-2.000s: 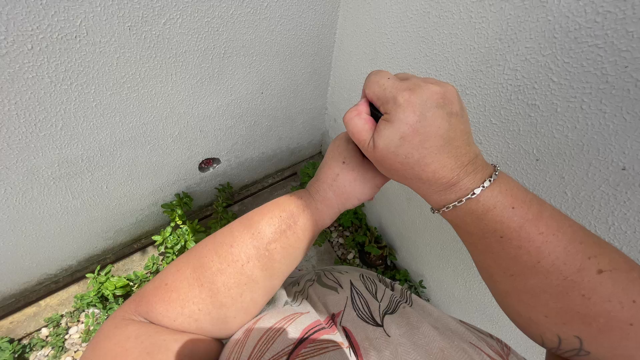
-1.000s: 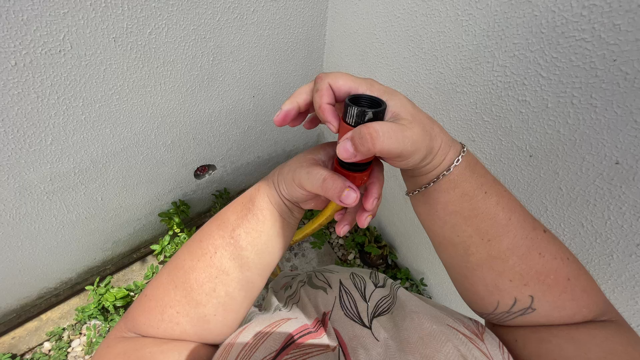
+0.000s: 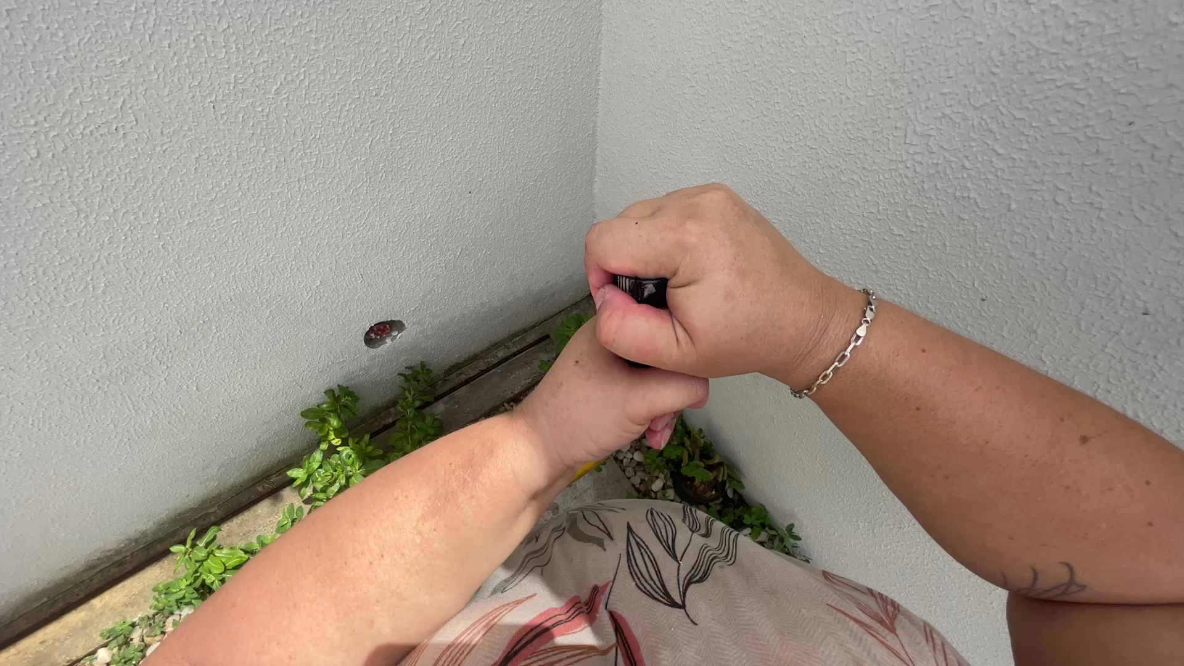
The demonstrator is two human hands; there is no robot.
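My right hand is closed around a hose connector, whose black ribbed part shows between the thumb and the curled fingers. Directly below and touching it, my left hand is wrapped around the lower part of the same fitting, which the fingers hide. A small bit of yellow hose shows beneath the left wrist. Both hands are in front of the corner where two white textured walls meet, above the printed fabric of my clothing.
A hole with something red inside is in the left wall. Green plants and white pebbles line a concrete edge at its foot. More plants grow by the right wall.
A second ago the black and red connector showed openly, with the right fingers spread. Now the right hand has closed over it and the hands cover most of it.
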